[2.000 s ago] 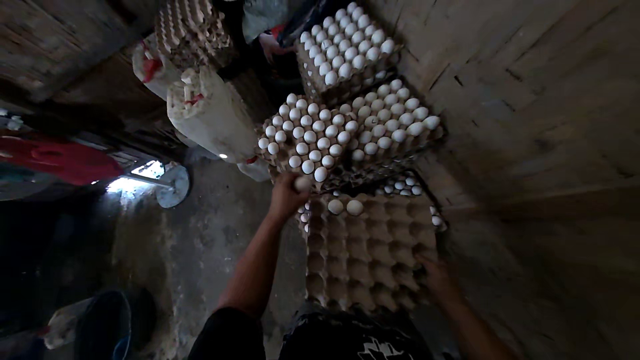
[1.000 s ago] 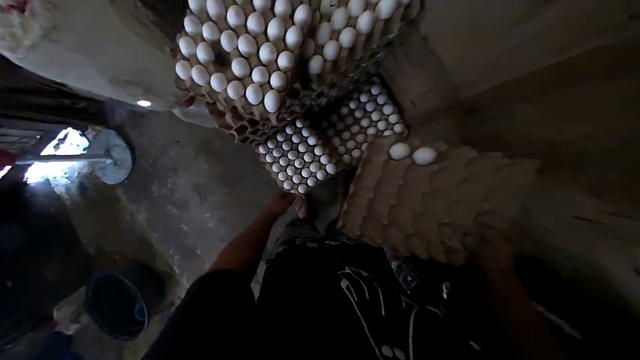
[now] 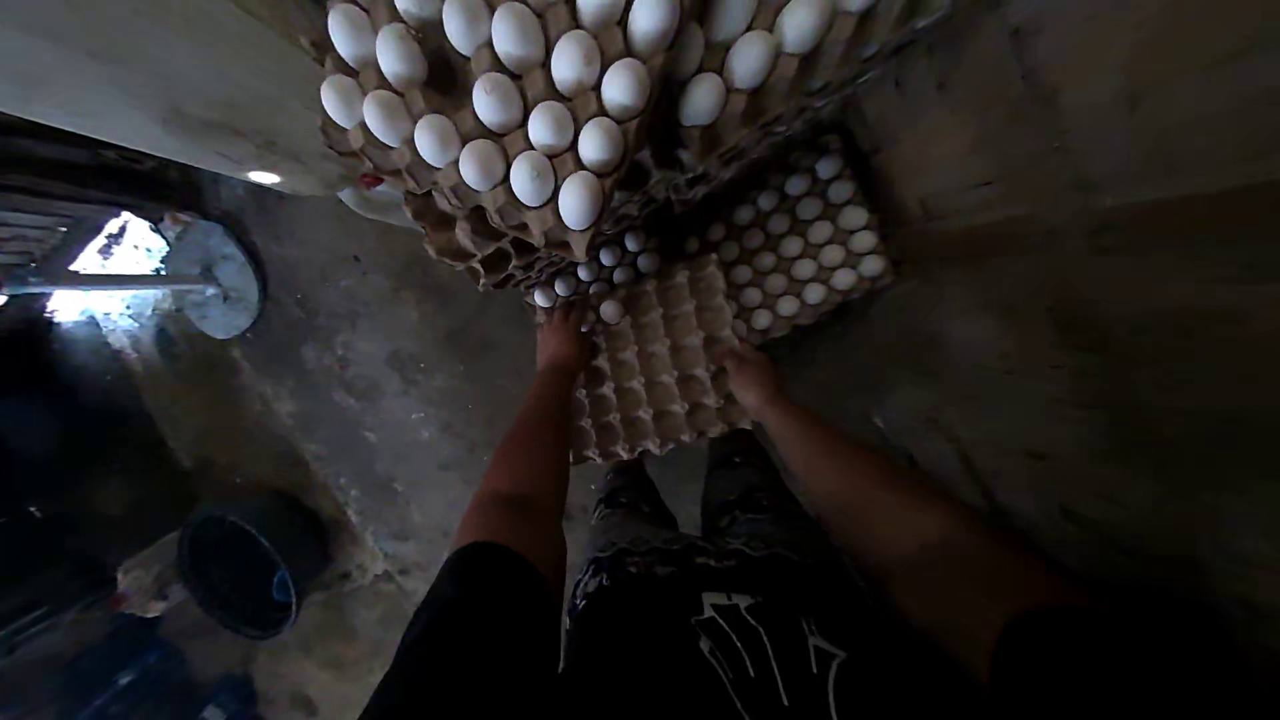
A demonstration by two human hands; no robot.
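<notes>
My right hand [image 3: 752, 378] grips the right edge of a cardboard egg tray [image 3: 655, 365], which is mostly empty cups. One white egg [image 3: 611, 311] sits at its far left corner. At the tray's left side my left hand [image 3: 562, 340] reaches to the near edge of a low, egg-filled tray; its fingertips are dim, so whether they hold an egg cannot be told. The held tray partly covers that low tray of eggs [image 3: 622, 274]. Another low tray of white eggs [image 3: 803, 262] lies to the right. Above them rises a tall stack topped by a tray of eggs [image 3: 500, 103].
A second high tray of eggs [image 3: 753, 60] adjoins the tall stack. A pale container [image 3: 170, 80] stands at the upper left. On the concrete floor [image 3: 400, 400] to the left are a dark bucket [image 3: 240, 575] and a round grey disc on a pole [image 3: 213, 279]. A wall runs along the right.
The held tray has moved left and down over the low egg tray. Two eggs showed on it a second ago; one shows now. My left hand has moved from the high stack to the low trays.
</notes>
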